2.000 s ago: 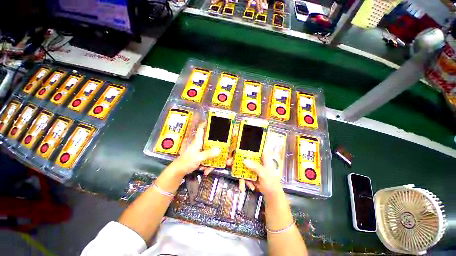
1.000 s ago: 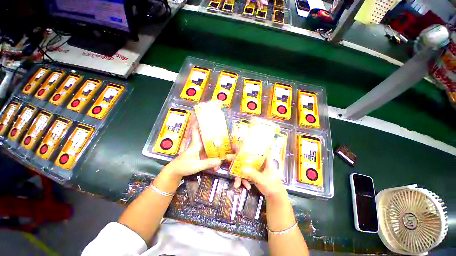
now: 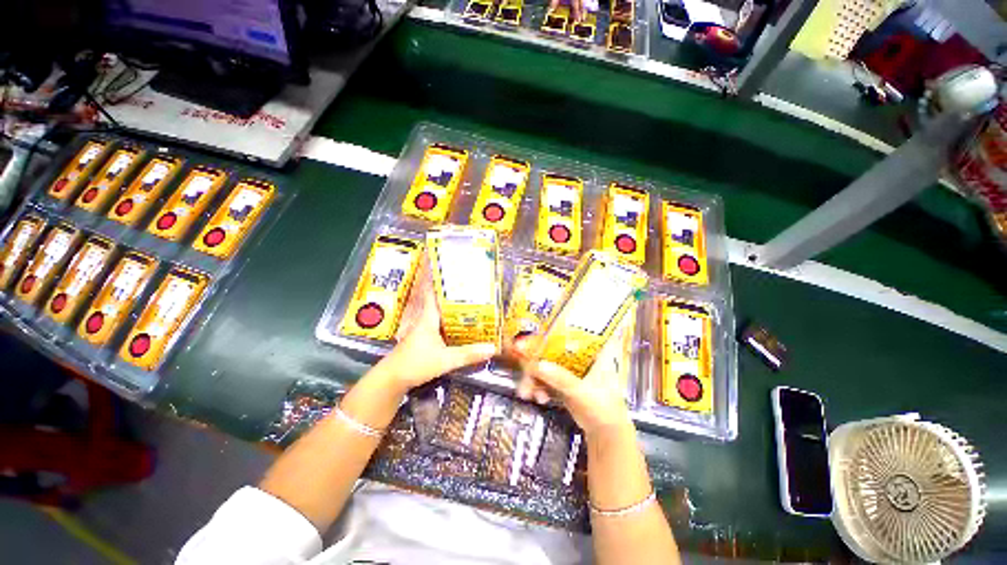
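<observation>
My left hand [image 3: 422, 344] holds a yellow keypad phone [image 3: 466, 289] upright over the front row of the middle clear plastic tray [image 3: 722, 331]. Its screen is lit pale. My right hand [image 3: 587, 381] holds a second yellow keypad phone [image 3: 589, 312], tilted to the right, its screen also lit pale. Both phones face me, keypads at the lower end. Phones lie back up in the tray, with white labels and red round marks. One phone back [image 3: 538, 296] shows between the two held phones. The pockets behind my hands are partly hidden.
Another tray of phones [image 3: 221, 265] lies at left, below a monitor [image 3: 210, 44]. Dark flat blocks [image 3: 486, 425] lie in shiny film at the near edge. A small dark block [image 3: 764, 344], a smartphone [image 3: 802, 450] and a cream fan [image 3: 908, 491] are at right, below a metal post [image 3: 872, 182].
Both screens have gone from black to lit, and the glare of a second ago has faded. The right phone has tilted to the right; the left one now stands straighter than a second ago.
</observation>
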